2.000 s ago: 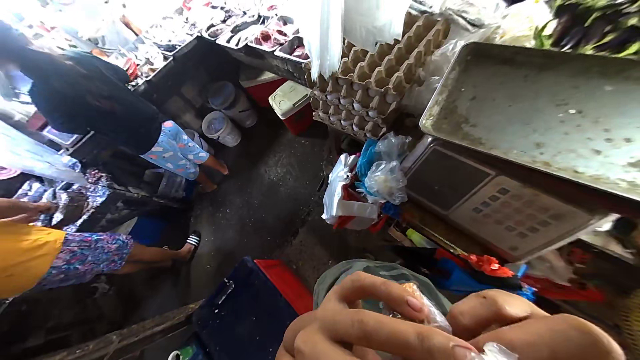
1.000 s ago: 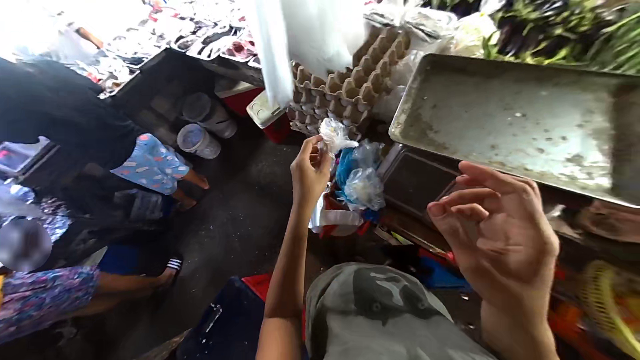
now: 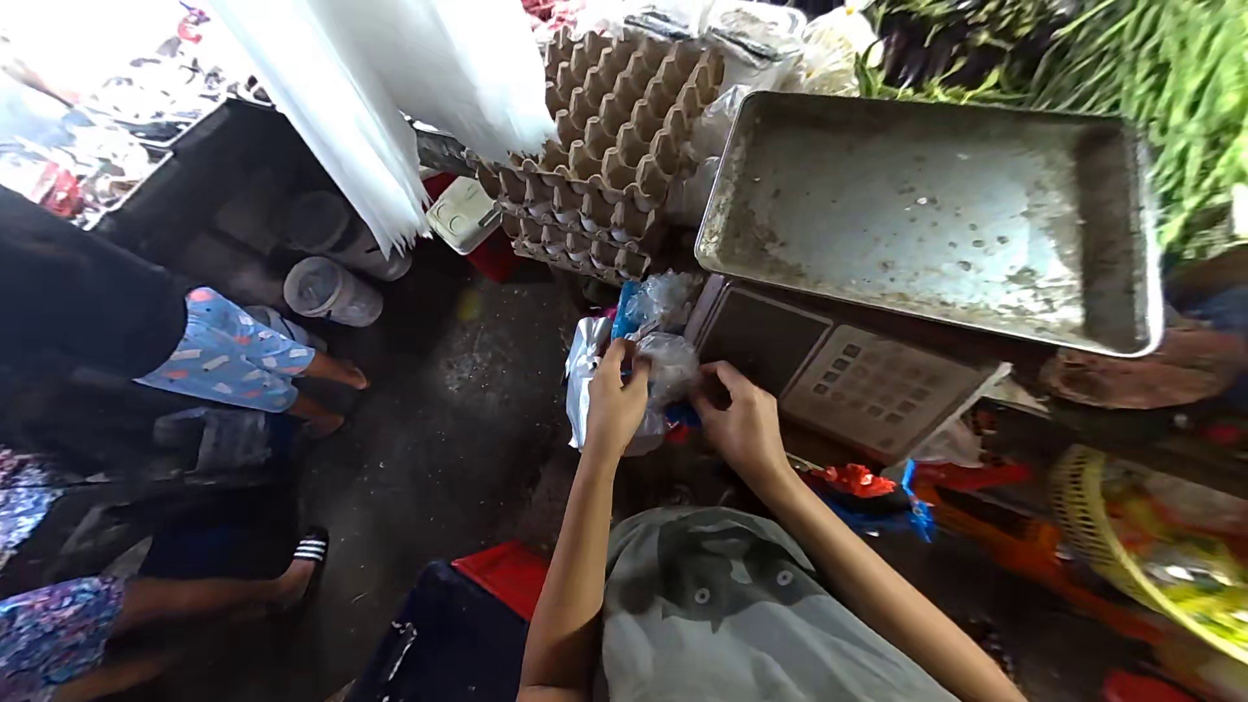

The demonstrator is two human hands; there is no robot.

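Note:
A bunch of clear plastic bags (image 3: 669, 367) hangs beside the weighing scale, with another clear bundle (image 3: 667, 296) and a blue plastic piece (image 3: 626, 310) just above. My left hand (image 3: 616, 398) has its thumb and fingertips closed on the left edge of the clear bags. At their right edge my right hand (image 3: 739, 417) is curled, its fingertips near or against the plastic; whether it grips any is unclear. White plastic bags (image 3: 585, 382) hang left of my left hand. The digital scale (image 3: 850, 382) with a keypad lies right of the bags, under a worn metal tray (image 3: 936, 224).
Stacked egg cartons (image 3: 614, 127) stand beyond the bags. Vegetables lie at the upper right, a yellow basket (image 3: 1092, 546) at the lower right. Buckets (image 3: 331, 292) stand on the dark floor. Two people are at the left. A dark blue box (image 3: 458, 624) with a red part is below.
Both hands were close to the view at first, then apart, the left holding up clear plastic. Now they are together at the hanging bags.

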